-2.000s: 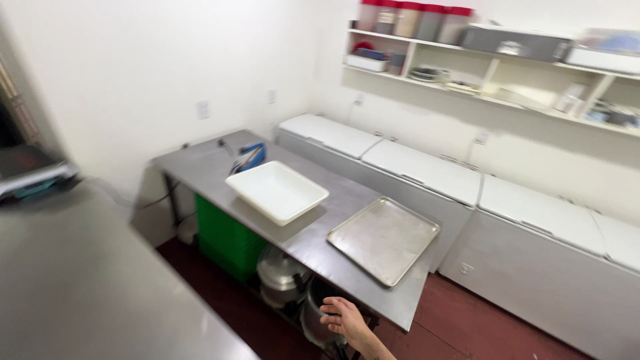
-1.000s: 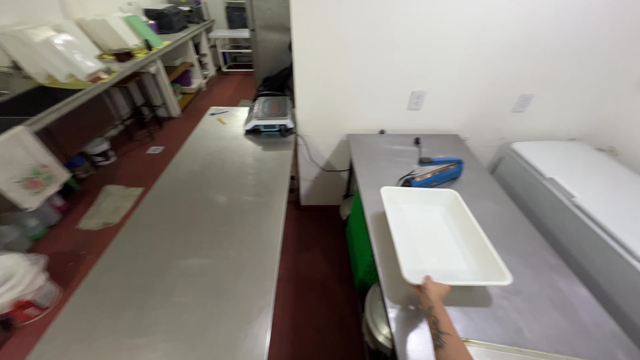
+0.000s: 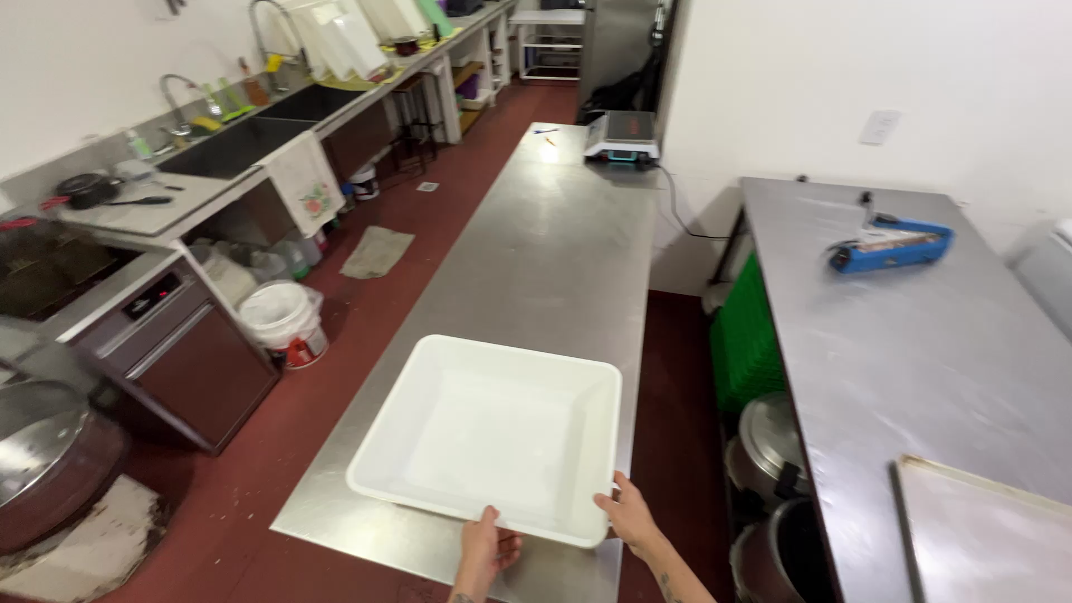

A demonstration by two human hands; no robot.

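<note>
A white rectangular plastic tub (image 3: 494,431) is over the near part of a long stainless steel table (image 3: 544,243); whether its base touches the metal cannot be told. My left hand (image 3: 487,548) grips its near rim, thumb on top and fingers below. At the near right corner my right hand (image 3: 628,512) holds the rim with the thumb inside. The tub has nothing in it.
At the table's far end stands a digital scale (image 3: 622,136). A second steel table (image 3: 888,335) on the right bears a blue heat sealer (image 3: 892,244) and a metal baking sheet (image 3: 988,532). A white bucket (image 3: 285,322) stands on the floor at left.
The white tub has moved from the right table, where one hand held its rim, to over the long table at left. Both hands now hold it. The view has turned left.
</note>
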